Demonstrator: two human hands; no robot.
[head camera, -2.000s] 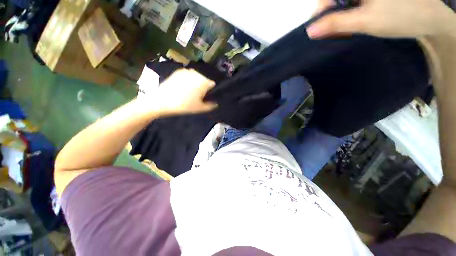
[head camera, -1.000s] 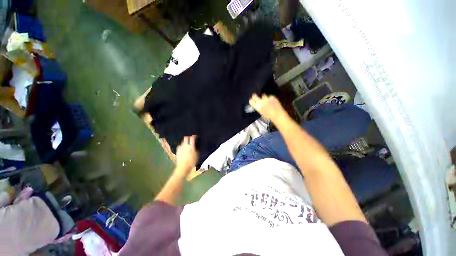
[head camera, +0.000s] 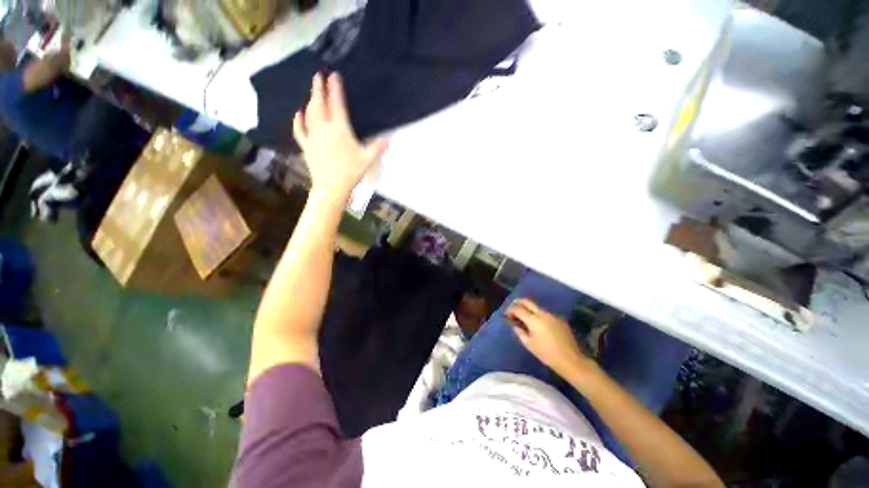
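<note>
Black fabric panels (head camera: 438, 57) lie on the white table (head camera: 534, 172) at the top middle. My left hand (head camera: 332, 143) is stretched out with fingers apart, its fingertips at the near left edge of these panels; no grip on the cloth shows. My right hand (head camera: 545, 334) is over my lap below the table edge, fingers partly curled; whether it holds something small cannot be told. A black heap of cloth (head camera: 381, 324) hangs beside my lap, below the table edge. The sewing machine (head camera: 753, 105) stands at the right, its needle area blurred.
The machine's bed area (head camera: 738, 262) is at the table's right, near the front edge. Cardboard boxes (head camera: 152, 210) stand on the green floor (head camera: 143, 334) at the left. Another person's arm (head camera: 43, 71) shows at the upper left. More items lie on the table's far left end.
The view has turned from the lap heap towards the table and machine. Both hands have left the black heap; my left hand has reached up to the panels, my right hand is over the lap.
</note>
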